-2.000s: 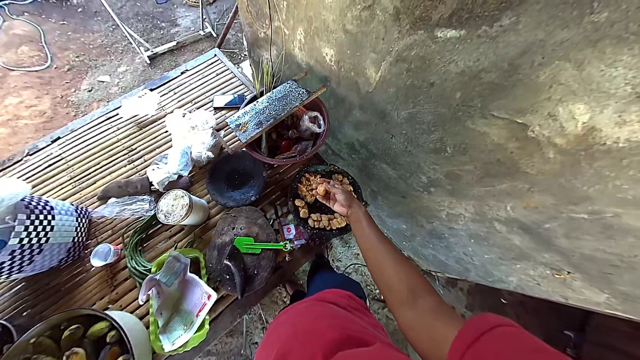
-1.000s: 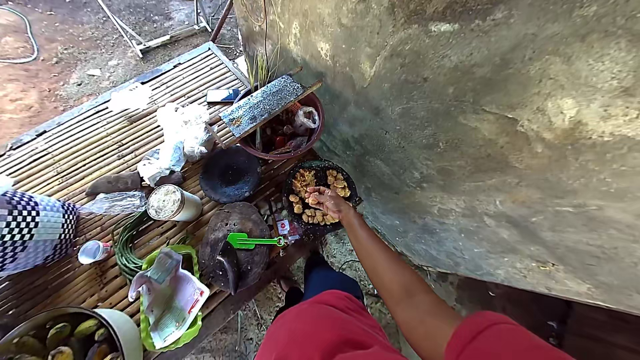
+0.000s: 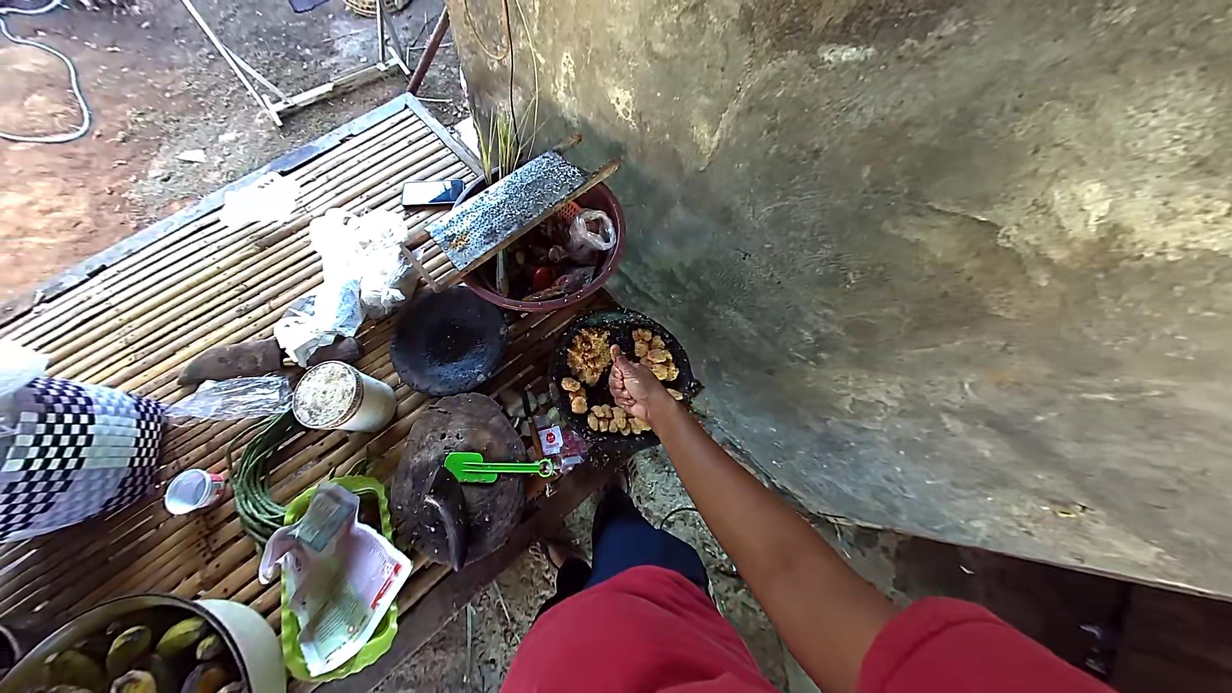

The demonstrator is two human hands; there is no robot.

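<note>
My right hand (image 3: 635,385) is over a dark round tray (image 3: 685,361) at the corner of the bamboo bench, fingers curled; whether something is inside them cannot be told. On the tray lie a heap of orange-brown mixture (image 3: 588,355) up and left of the hand, and small shaped lumps (image 3: 616,420) set around the rim. My left hand is not in view. Left of the tray is a round wooden board (image 3: 423,452) with a green plastic spatula (image 3: 496,468) and a dark curved pestle (image 3: 450,515) on it.
A maroon basin (image 3: 618,241) with a grater (image 3: 510,207) across it stands behind the tray, beside the wall (image 3: 914,289). A stone mortar (image 3: 449,342), a white tub (image 3: 366,402), a green basket (image 3: 375,645) and a pot of bananas (image 3: 255,635) sit on the bamboo bench (image 3: 192,279).
My right hand held a small lump between its fingers two seconds ago, then reached down over the tray. Now its fingers are curled near the heap of mixture.
</note>
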